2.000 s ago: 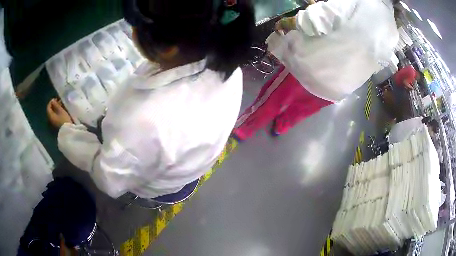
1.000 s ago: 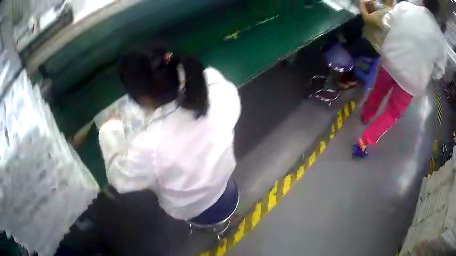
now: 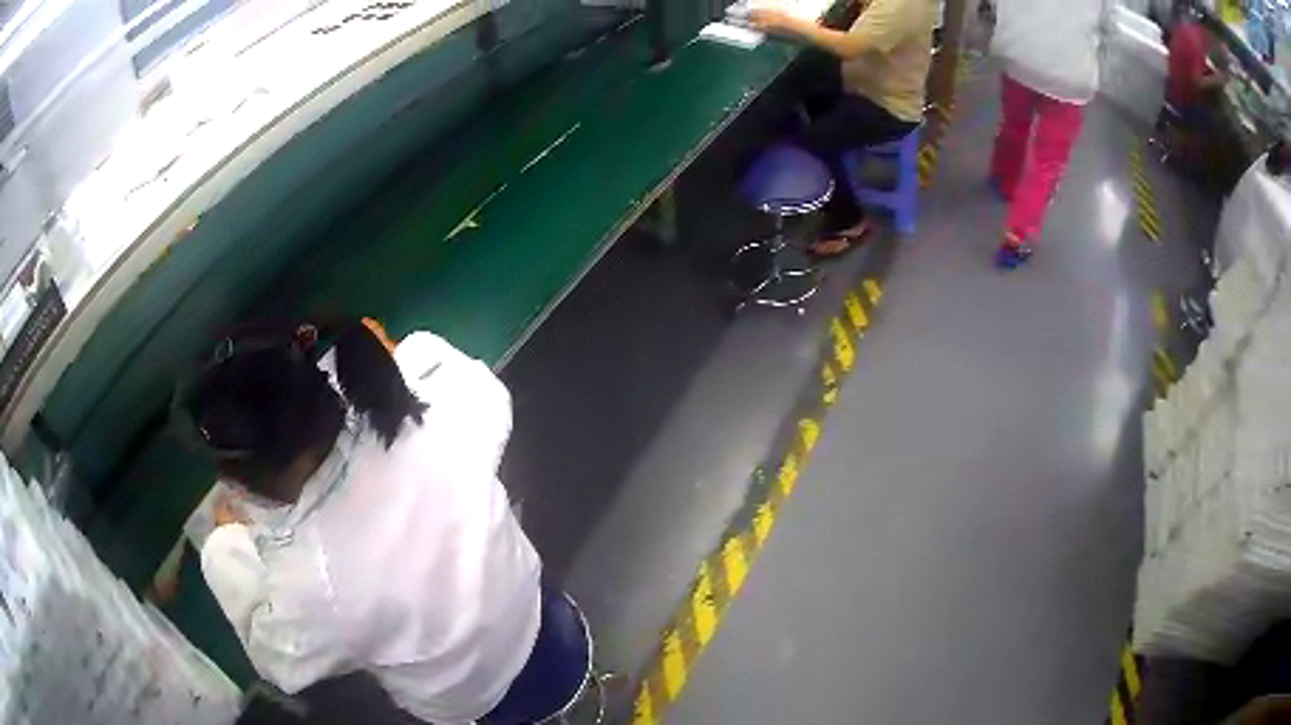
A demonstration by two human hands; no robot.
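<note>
Neither of my hands can be made out. Nearest in front, a seated person in a white smock leans over the green bench. A small part of a white tray shows by that person's hand; the body hides the rest. A tall stack of white trays with jagged edges stands at the lower left, cut off by the picture's edge.
Another white stack stands at the right. Yellow-black tape runs along the grey floor. A blue round stool stands by the bench, near a seated person in tan. A person in pink trousers is in the aisle.
The view has swung, showing more of the bench and aisle. The seated worker now appears lower left, with the tray mostly hidden. The person in pink trousers is farther away.
</note>
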